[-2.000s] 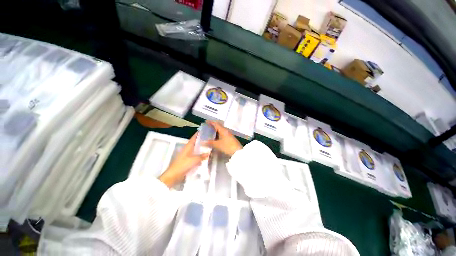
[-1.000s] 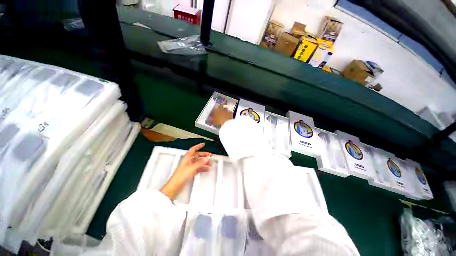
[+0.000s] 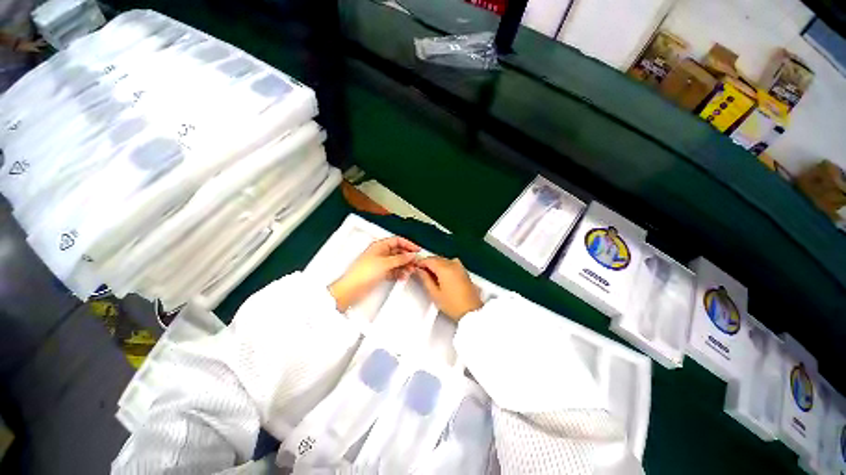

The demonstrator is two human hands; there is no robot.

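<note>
A large white blister tray [image 3: 608,366] lies in front of me, its surface partly overexposed. Several bagged handheld devices [image 3: 378,369] with grey-blue ends lie at its near side, between my sleeves. My left hand [image 3: 376,269] and my right hand [image 3: 452,285] meet over the tray's far part, fingertips together. They appear to pinch the upper end of a clear bag above the devices; the fingers partly hide it. An open white box [image 3: 536,225] with a bagged device inside stands at the left end of the box row.
Boxes with round blue and yellow logos [image 3: 608,250] alternate with open boxes along the belt. Stacked full trays [image 3: 185,130] stand at left. A cardboard scrap [image 3: 394,204] lies beyond my hands. A green shelf [image 3: 594,102] with a crumpled bag [image 3: 459,50] runs behind.
My right hand has come back from the leftmost open box, which now holds a device, to meet my left hand over the tray. The view has turned left, shifting the row rightward.
</note>
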